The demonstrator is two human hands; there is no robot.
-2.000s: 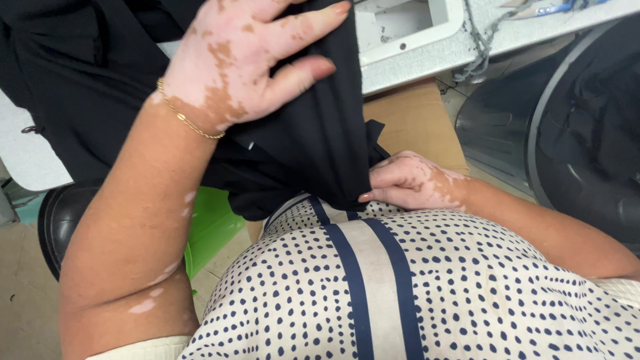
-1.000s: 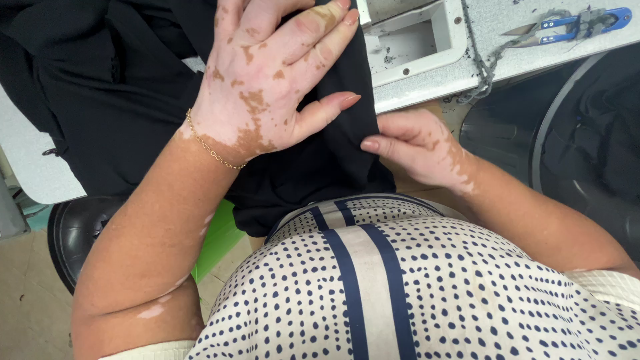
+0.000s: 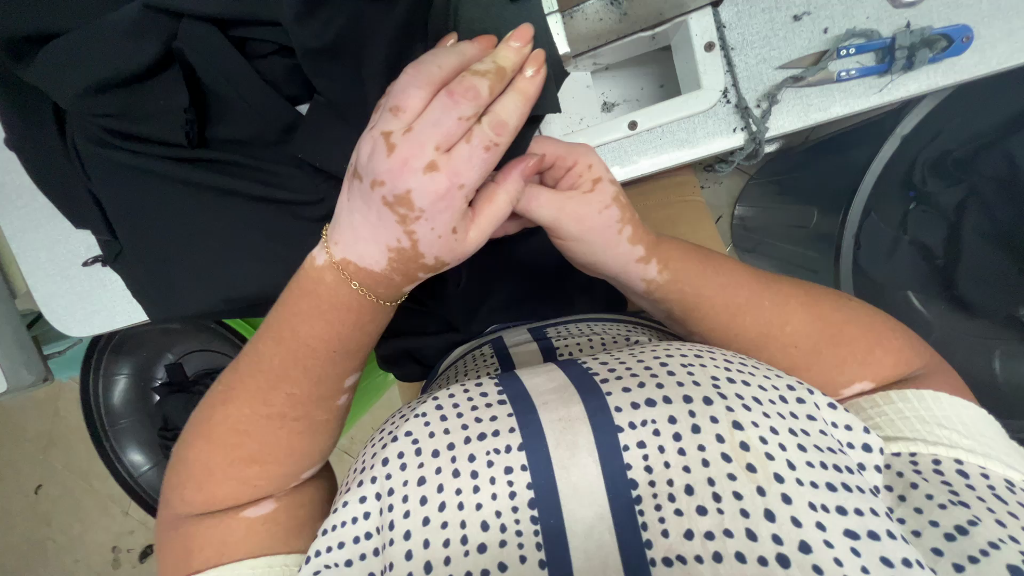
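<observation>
Black fabric (image 3: 208, 216) lies in folds over the white table and hangs down toward my lap. My left hand (image 3: 436, 160), with a thin gold chain bracelet (image 3: 356, 284) at the wrist, rests on the fabric near its right edge, fingers extended, thumb bent toward my other hand. Just right of it, my right hand (image 3: 584, 208) pinches the fabric's edge between thumb and fingers; the fingertips of both hands meet there and partly hide the pinched part. Blue-handled thread snips (image 3: 904, 52), with grey thread tangled around them, lie on the table at the upper right.
A white-framed recess (image 3: 640, 84) with lint in it is set in the table (image 3: 68, 288). Grey thread (image 3: 752, 132) hangs over the table's edge. A dark glossy bin (image 3: 944, 200) stands at the right, a round black container (image 3: 128, 400) at lower left, and cardboard (image 3: 680, 204) below the table.
My left hand has come down from its higher position, its thumb now against my right hand. The fabric's right edge has shifted. The view has moved a little, showing more of the snips.
</observation>
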